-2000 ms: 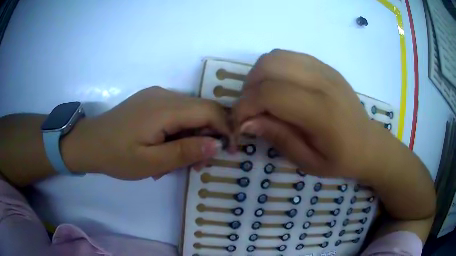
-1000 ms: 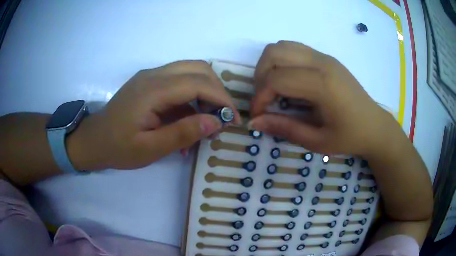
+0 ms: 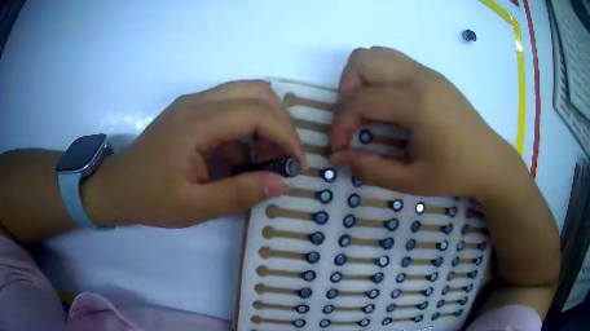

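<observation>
My left hand [image 3: 220,155] holds a short dark ridged component stack [image 3: 275,167] between thumb and fingers, its round end facing right over the tray's left part. My right hand [image 3: 401,129] is over the tray's upper middle, thumb and fingertips close together near a slot; whether a component is between them cannot be told. The white foam packing tray [image 3: 331,233] has columns of brown dumbbell-shaped slots. In the left column, the lower slots hold dark discs at their right ends only, and the left ends are plain brown. Other columns show discs at both ends. My right hand hides part of the tray.
A loose component [image 3: 469,35] lies on the white table at the upper right. Yellow tape [image 3: 519,84] and red tape [image 3: 535,90] run down the right side. Other slotted trays [image 3: 572,71] lie at the right edge.
Both hands were together over the tray, then moved apart. The stack in my left hand now shows more of its length and lies more sideways.
</observation>
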